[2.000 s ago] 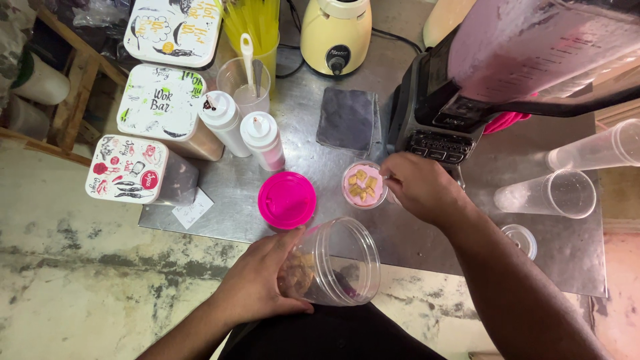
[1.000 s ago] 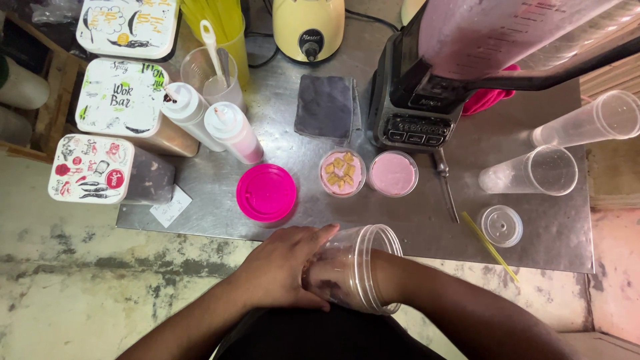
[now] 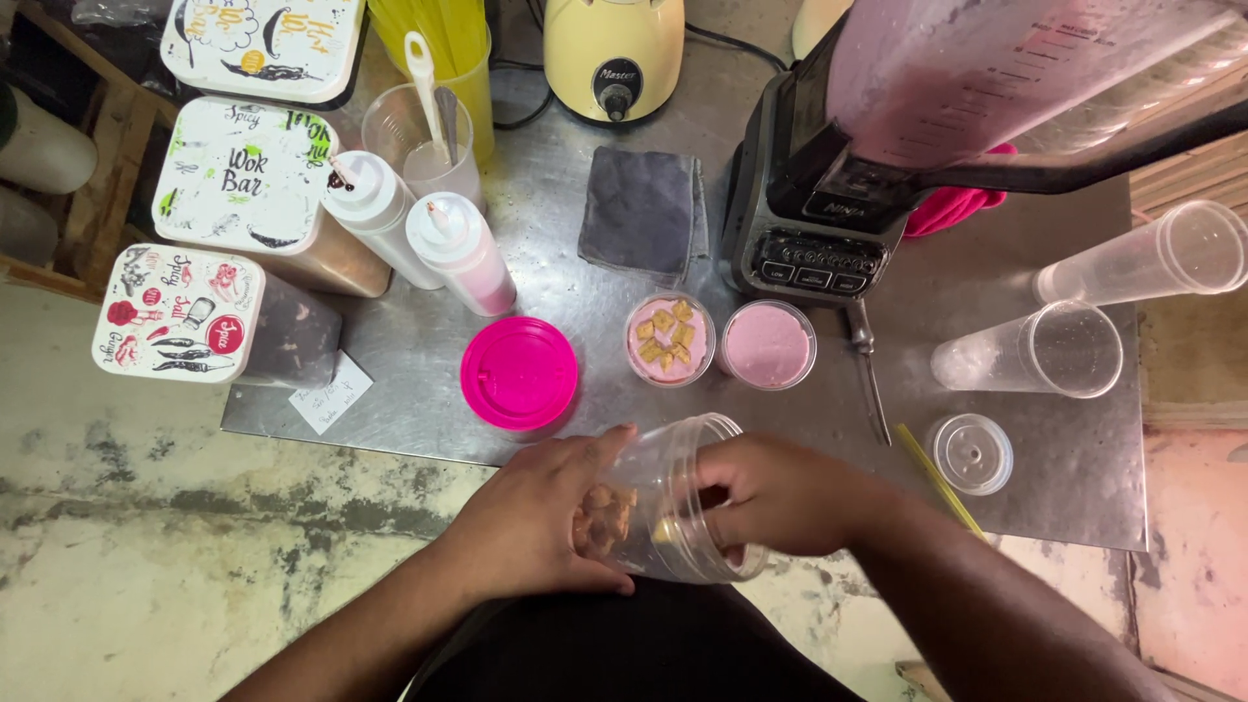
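Note:
A clear plastic jar (image 3: 639, 458) lies tilted in my left hand (image 3: 546, 522), its mouth facing right, with brown pieces (image 3: 604, 517) in its bottom. My right hand (image 3: 780, 492) reaches into the mouth; its fingertips are by a yellowish piece (image 3: 664, 531), and whether they grip it cannot be told. Beyond the jar stand two cups of pink drink: the left cup (image 3: 670, 339) is topped with golden-brown pieces, the right cup (image 3: 768, 345) has a plain surface. A bright pink lid (image 3: 519, 373) is left of them.
On the metal table (image 3: 409, 419) are a Ninja blender (image 3: 819, 224), a yellow appliance base (image 3: 612, 58), a folded grey cloth (image 3: 643, 214), two squeeze bottles (image 3: 458, 249), lidded containers (image 3: 175, 312), a long metal utensil (image 3: 868, 361), a yellow straw (image 3: 938, 478), a clear lid (image 3: 972, 454) and two tall cups (image 3: 1033, 356).
Two seconds ago my right hand was at the topped pink cup; it moved down to the jar and is now inside its mouth. My left hand keeps hold of the jar.

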